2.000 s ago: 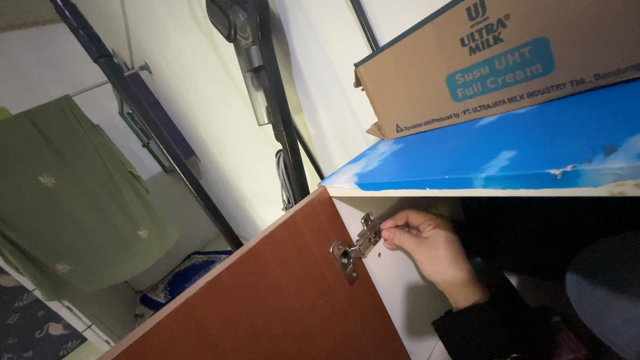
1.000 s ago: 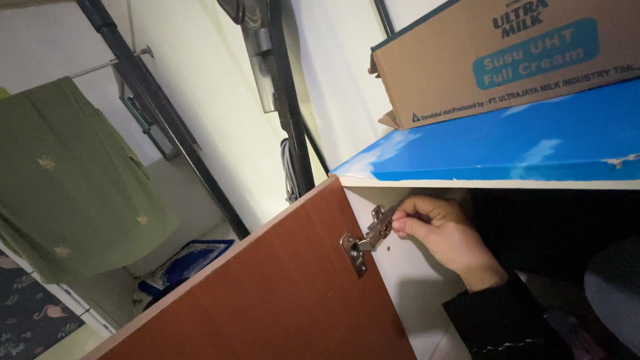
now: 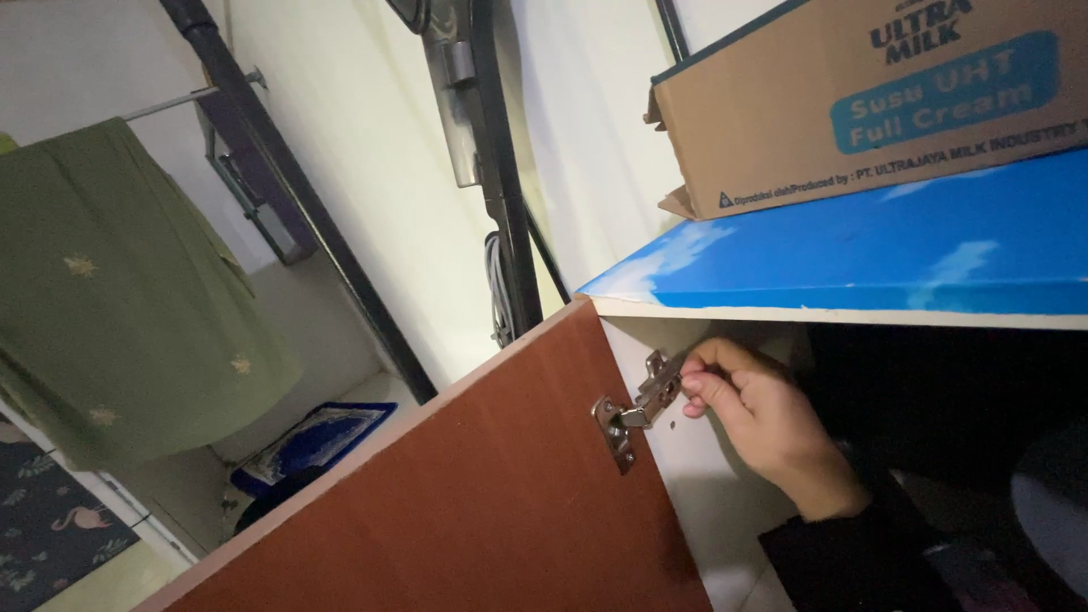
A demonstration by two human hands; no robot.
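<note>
The thumb and fingertips of my right hand (image 3: pixel 761 416) are closed at the far end of a metal concealed cabinet hinge (image 3: pixel 656 398), on the inner face of the white side panel (image 3: pixel 625 340). They cover that end of the hinge arm, and any small part between them is hidden. The hinge cup is fixed by screws to the reddish-brown wooden door (image 3: pixel 476 493), which stands open. Below the arm, a small hole shows in the panel. My left hand is out of view.
Above the hand is the blue-covered cabinet top (image 3: pixel 816 255), bearing a cardboard milk carton box (image 3: pixel 765 127). A black pole (image 3: pixel 297 187) and a stick vacuum cleaner (image 3: pixel 489 153) stand behind the door. A green cloth (image 3: pixel 127 297) hangs at left, near a blue-edged mat (image 3: pixel 319 442).
</note>
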